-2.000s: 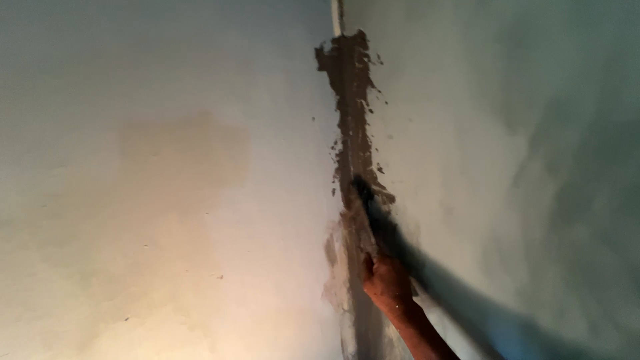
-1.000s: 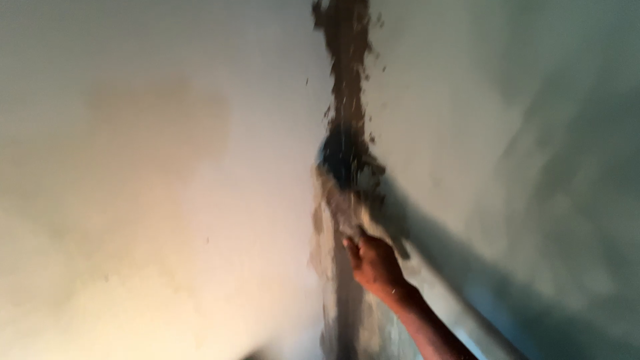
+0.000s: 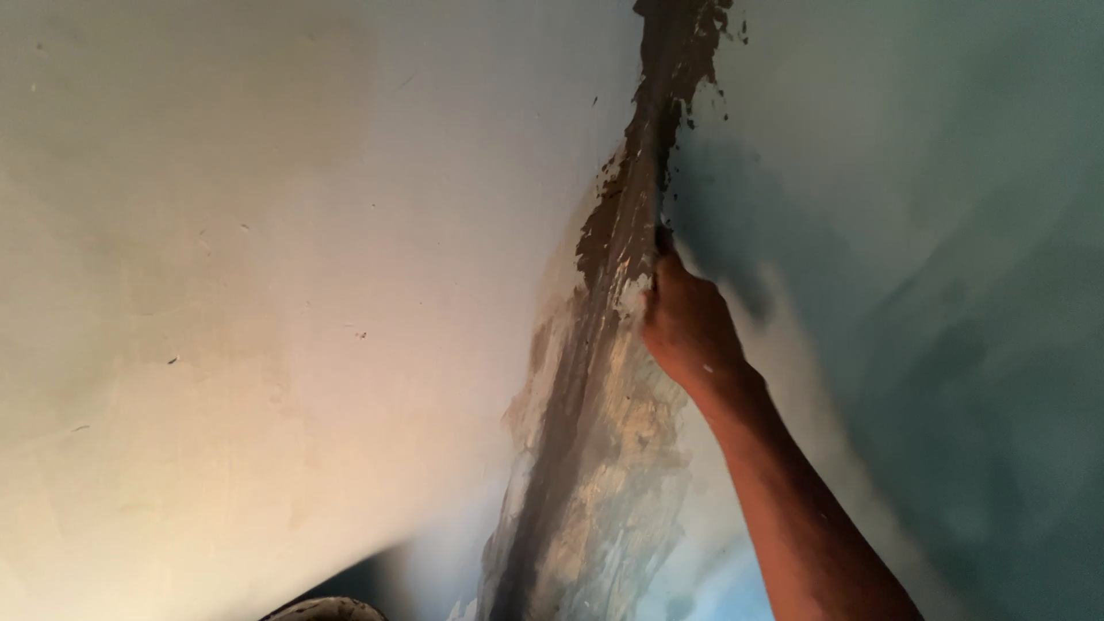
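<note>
My right hand is up against the corner where two walls meet, its fingers curled and partly hidden. Something dark shows at the fingertips, perhaps part of a tool, but what it is cannot be made out. Along the corner runs a rough strip of wet brown mortar or filler, ragged at its edges above the hand. Lower down, the strip is smoother, with smeared tan and grey patches at its right. My left hand is not in view.
A pale, lit wall with small chips and marks spreads to the left. The greenish right wall carries the shadow of my arm. At the bottom left, the curved rim of a stained object pokes into view.
The view has tilted and shifted. My right hand was over the lower strip with a dark, blurred thing above its fingers; now it is at the strip's right side. The stained rim has come into view.
</note>
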